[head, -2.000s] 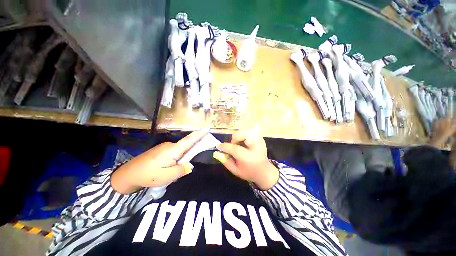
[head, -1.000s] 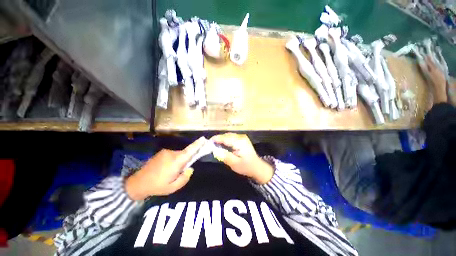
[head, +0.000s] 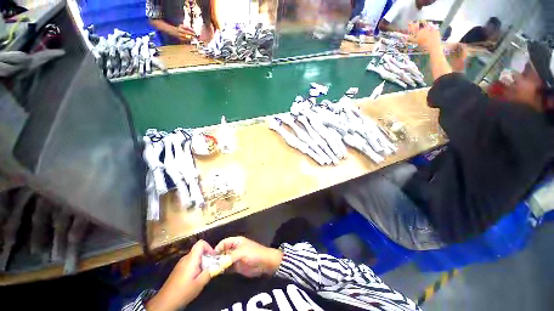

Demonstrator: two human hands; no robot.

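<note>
A pale workpiece [head: 214,261] is held above my lap, just off the bench's front edge; only its whitish end shows between the fingers. My left hand [head: 187,273] is closed around it from the left. My right hand [head: 248,256] holds its end from the right, fingers bent against it. A yellow cover shows near the fingertips. Thin pins [head: 222,191] lie scattered on the bench [head: 258,173] in front of my hands. Most of the workpiece is hidden by the hands.
A small group of workpieces [head: 176,167] lies left, a larger group [head: 331,130] right. A round pot [head: 205,144] and white bottle [head: 226,136] stand behind the pins. The grey metal box [head: 85,140] is at left. A neighbour [head: 480,152] sits at right; others work beyond the green strip [head: 200,94].
The view has tilted up and turned, showing the far side of the green strip. My hands appear lower, still on the workpiece. The neighbour's arm is now raised.
</note>
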